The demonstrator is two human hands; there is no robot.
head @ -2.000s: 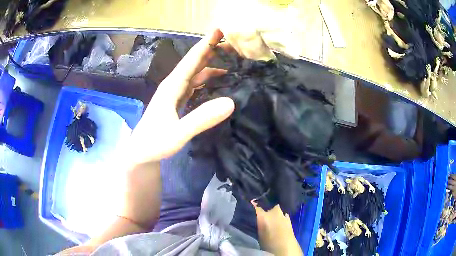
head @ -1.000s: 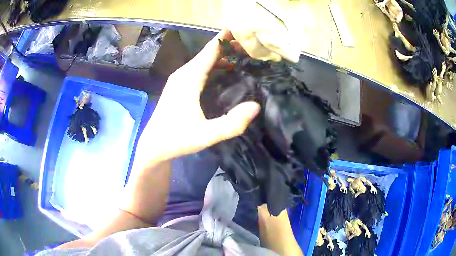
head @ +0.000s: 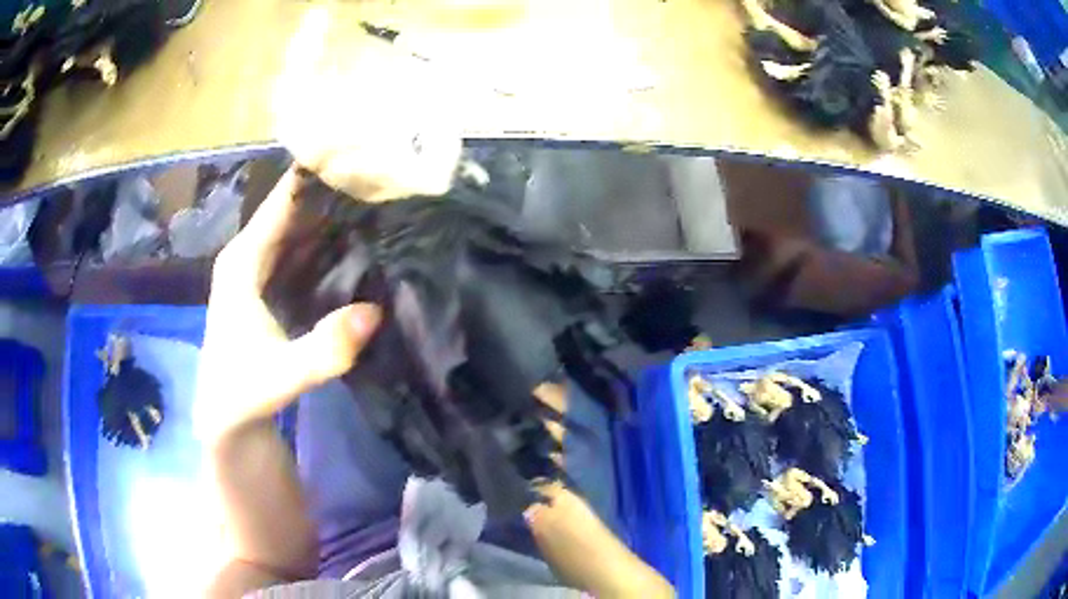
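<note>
A figure in ragged black cloth is held over my lap, its overexposed cream upper part at the bench edge. My left hand is closed around the figure's left side, thumb across the black cloth in front, fingers behind it. My right hand is mostly hidden behind and under the cloth; the wrist and a few fingertips show below it. What those fingers grip is hidden.
The tan bench has piles of black-clothed figures at the left and right. The left blue tray holds one figure. The right blue tray holds several in rows. More blue trays stand farther right.
The view has turned to the right, so the bench and trays shift in the picture. The figure stays in my left hand, its black cloth spread and swung. My right fingertips now show below the cloth.
</note>
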